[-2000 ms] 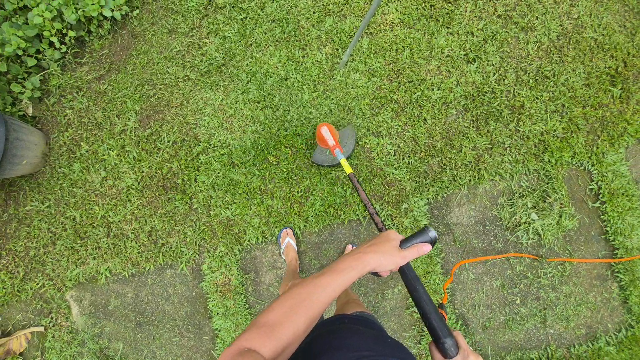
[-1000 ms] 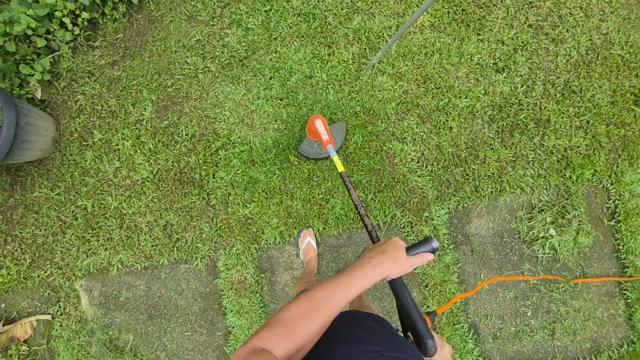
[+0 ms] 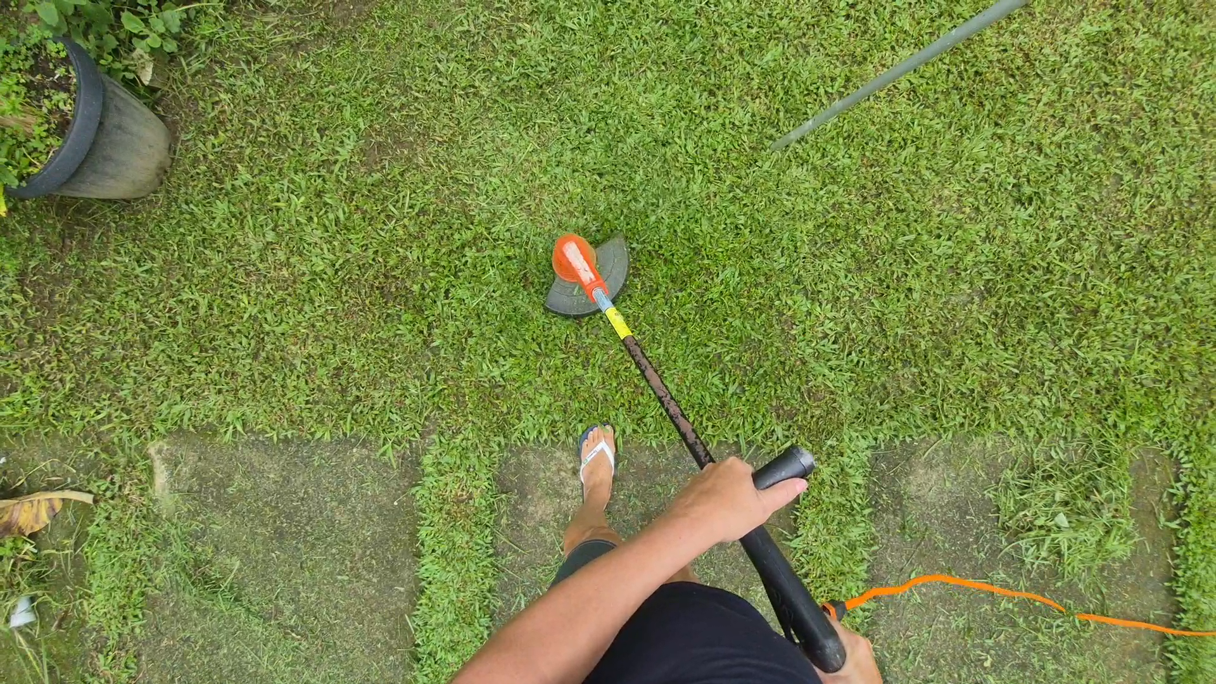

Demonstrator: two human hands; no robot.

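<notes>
An electric string trimmer slants from the lower right up to its orange head, which rests at the grass with a dark guard around its near side. My left hand is closed around the black front handle. At the rear end of the black housing, my right hand holds the grip, partly hidden under the housing and cut by the frame edge. An orange power cord runs from the rear of the trimmer to the right.
Stone paving slabs with grass strips between them cross the lower view. My foot in a flip-flop stands on the middle slab's edge. A plant pot is at upper left, a grey pole at upper right, a dry leaf at far left.
The trimmer head has moved left over the grass. Both hands keep their hold. The view has shifted, and more of the pot shows.
</notes>
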